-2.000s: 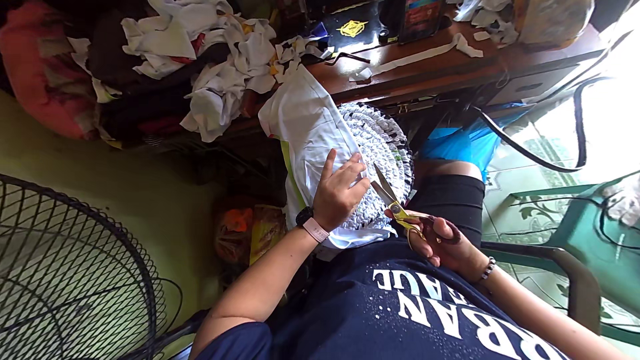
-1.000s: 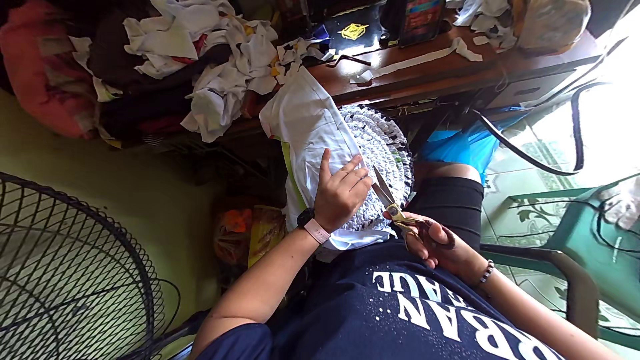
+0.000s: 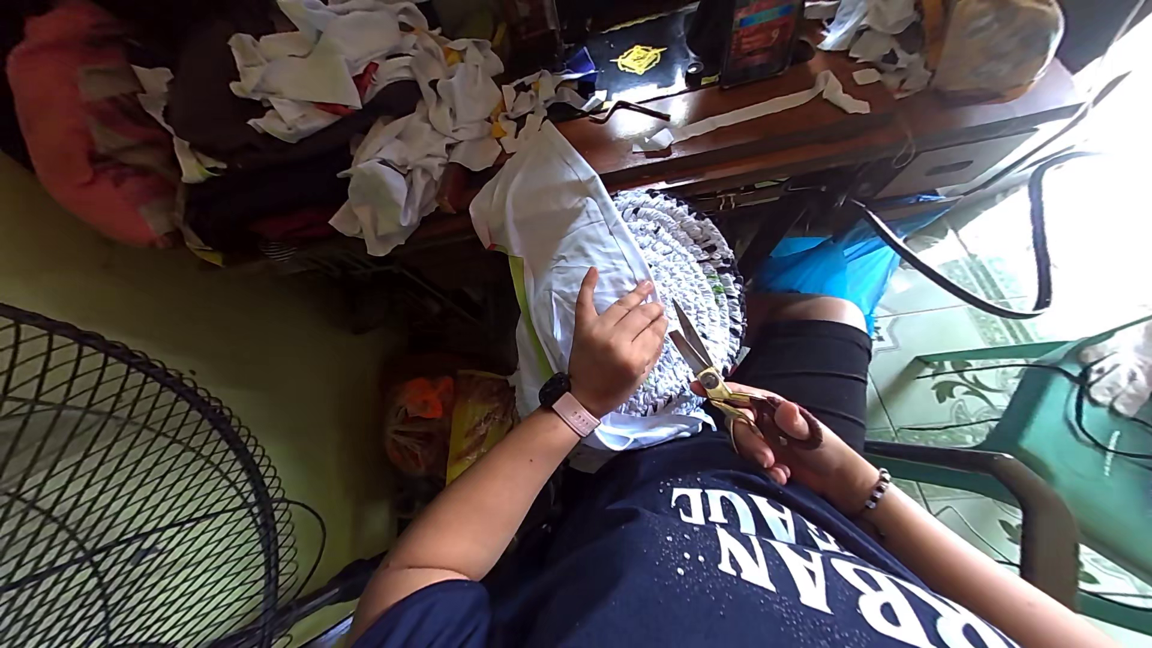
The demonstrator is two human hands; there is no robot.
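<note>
A white fabric piece (image 3: 567, 225) with a lime-green edge lies across my lap, partly over a round braided rag rug (image 3: 688, 261). My left hand (image 3: 621, 346), with a watch on its wrist, lies on the fabric near its right edge, fingers spread and pressing it flat. In my right hand (image 3: 778, 432) is a pair of gold-handled scissors (image 3: 711, 378). Their blades stand parted over the rug, pointing up and left, just right of my left fingertips. The fabric's lower part shows below my left wrist.
White fabric scraps (image 3: 396, 99) heap at the upper left of the wooden table (image 3: 747, 135), where a cloth strip (image 3: 756, 112) also lies. A fan (image 3: 135, 486) stands at left. At right are a green plastic chair (image 3: 1035, 405), a dark armrest (image 3: 990, 463) and a blue plastic bag (image 3: 828, 265).
</note>
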